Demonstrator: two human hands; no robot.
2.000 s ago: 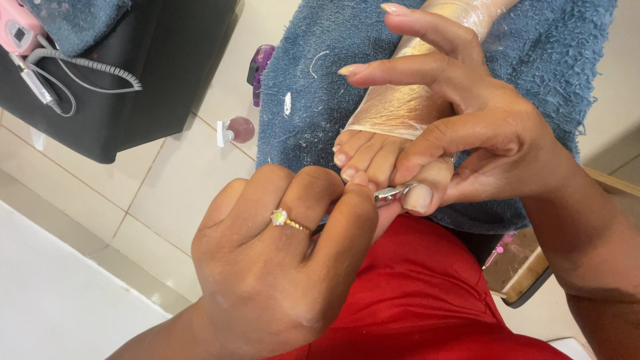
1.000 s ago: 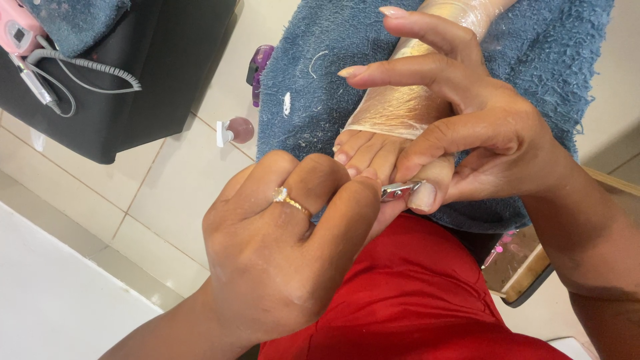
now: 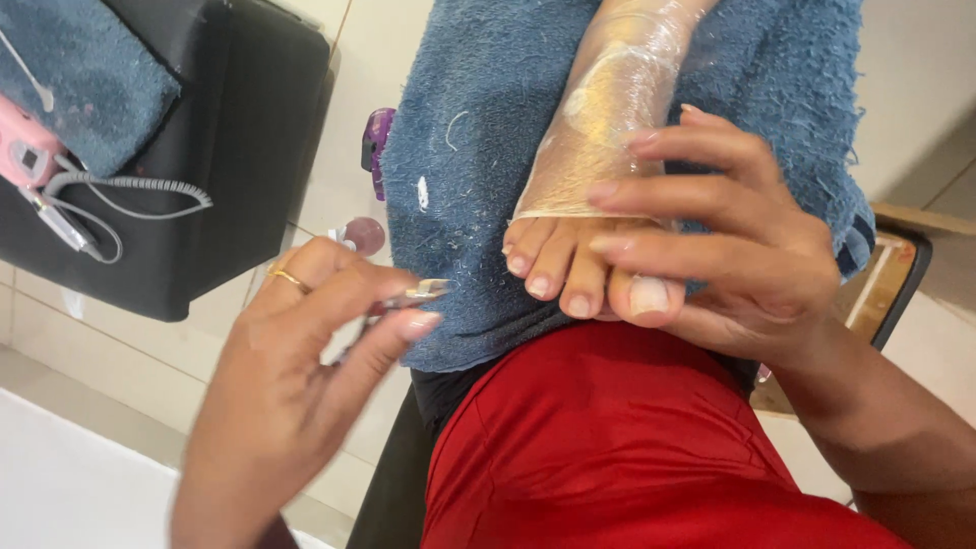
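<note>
A person's foot [image 3: 579, 183], its upper part wrapped in clear plastic film [image 3: 610, 130], rests on a blue towel [image 3: 473, 152] with its toes toward me. My left hand [image 3: 305, 351] holds small metal nippers [image 3: 427, 290] between thumb and fingers, over the towel's lower left edge and apart from the toes. The handles are partly hidden by my fingers. My right hand [image 3: 732, 229] lies at the side of the big toe [image 3: 648, 299], its thumb below the toe and its fingers spread over the front of the foot.
At the left, a black stand [image 3: 236, 152] bears a folded blue towel [image 3: 84, 69] and a pink nail drill unit [image 3: 27, 145] with a coiled cord. A purple object [image 3: 376, 149] and a small pinkish bottle [image 3: 364, 236] are beside the towel. Red cloth [image 3: 610, 442] covers my lap.
My left hand has moved left, away from the big toe, with the nippers still in it. My right hand's fingers have shifted over the foot, and the big toe is more exposed.
</note>
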